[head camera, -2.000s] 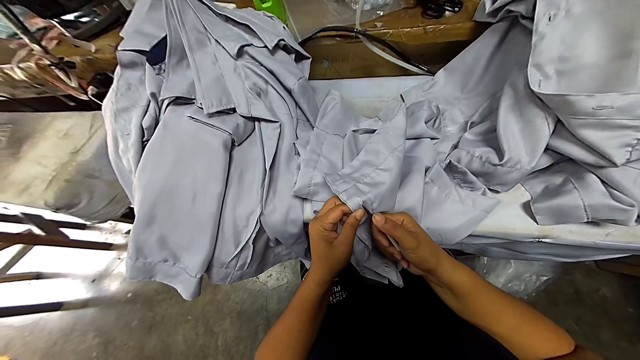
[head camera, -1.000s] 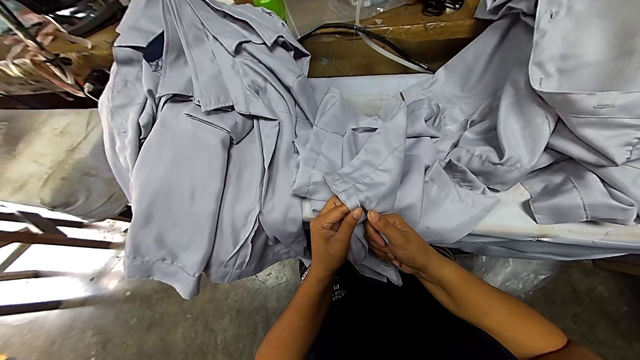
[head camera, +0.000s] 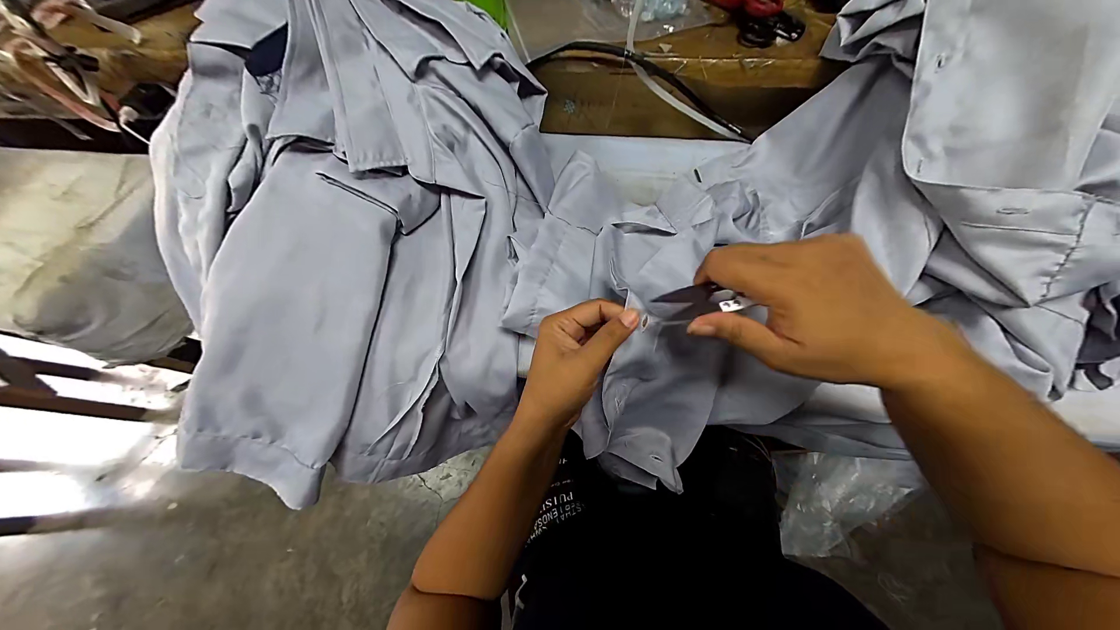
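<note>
My left hand (head camera: 579, 354) pinches the edge of a grey garment (head camera: 656, 367) between thumb and fingertips, beside a buttonhole. To its right, my right hand (head camera: 787, 306) holds small thread snips (head camera: 696, 302), their dark pointed blades spread and directed left toward the pinched edge. Whether the blades touch cloth or thread I cannot tell. The garment's lower end hangs over the table edge above my lap, and more buttonholes show along it.
Grey garments (head camera: 289, 306) hang over the table edge at left; more grey cloth (head camera: 997, 114) lies at right. Behind are a wooden ledge (head camera: 604, 96), a black cable (head camera: 652, 66) and black-handled scissors (head camera: 770, 28). A clear plastic bag (head camera: 840, 503) is below the table.
My right hand has come off the cloth beside my left hand and moved up and right, and thread snips now show in it. My left hand still pinches the garment.
</note>
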